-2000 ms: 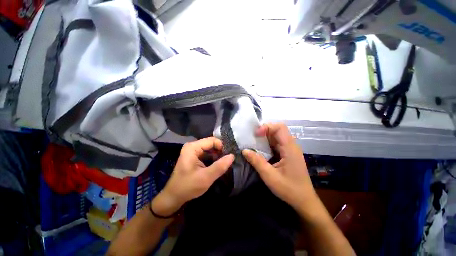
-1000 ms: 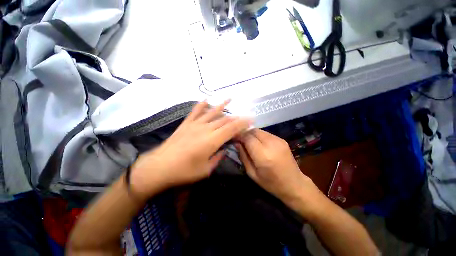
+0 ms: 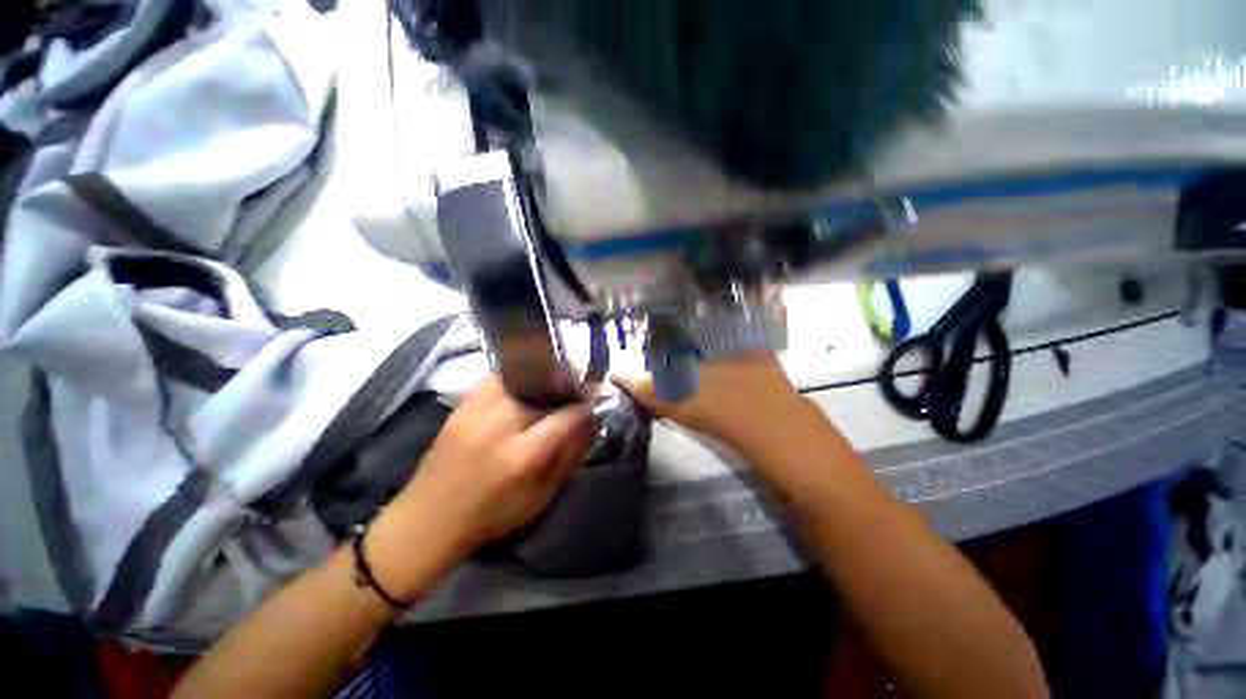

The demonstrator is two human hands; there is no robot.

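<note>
The light grey garment (image 3: pixel 260 369) with dark grey bands lies bunched left of the needle area. Its dark grey panel (image 3: pixel 594 512) hangs over the table's front edge between my hands. My left hand (image 3: pixel 499 458) pinches the fabric just in front of the machine's needle area. My right hand (image 3: pixel 704 396) is at the fabric on the right side of the needle area, its fingers partly hidden behind machine parts; its grip cannot be seen clearly. The sewing machine head (image 3: pixel 875 225) is blurred, and presser foot and needle cannot be made out.
Black shears (image 3: pixel 963 362) lie right of my right hand, beside yellow-green and blue snips (image 3: pixel 885 309). A dark teal fluffy cover (image 3: pixel 779 82) sits on the machine head. The grey table edge (image 3: pixel 957 478) has ruler-like markings. Blue cloth hangs below at the right.
The view has moved closer to the machine head, which now covers the upper part. Both hands have moved from the table's front edge to the needle area with the fabric.
</note>
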